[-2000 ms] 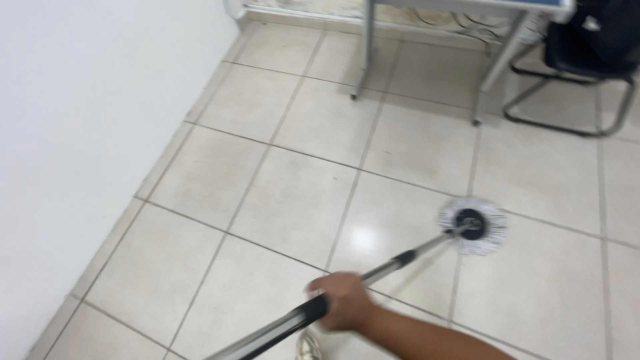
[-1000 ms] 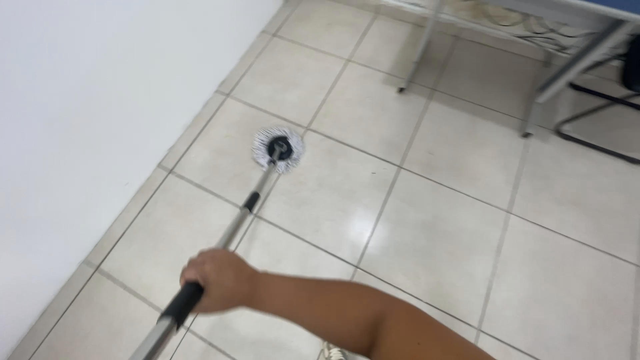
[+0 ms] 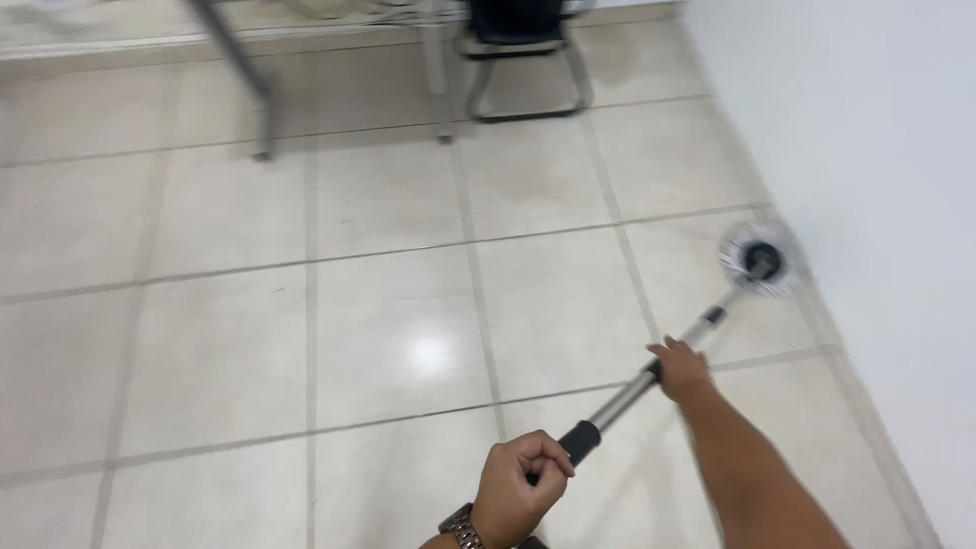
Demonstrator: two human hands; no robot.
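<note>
A spin mop with a round white string head rests on the tiled floor at the right, close by the foot of the white wall. Its metal pole slants down toward the bottom centre. My left hand, with a metal-link watch on the wrist, is closed around the black grip at the pole's upper part. Farther down the pole, nearer the mop head, my right hand holds it by a black collar, the thumb side toward the left.
A white wall runs along the right side. At the back stand a table's metal legs and a dark chair on a tubular frame. Cables lie along the back wall. Large pale tiles cover the floor.
The view has swung to the right wall. The mop head, beside the left wall one second ago, is now by the right wall. My left hand has come into view on the pole.
</note>
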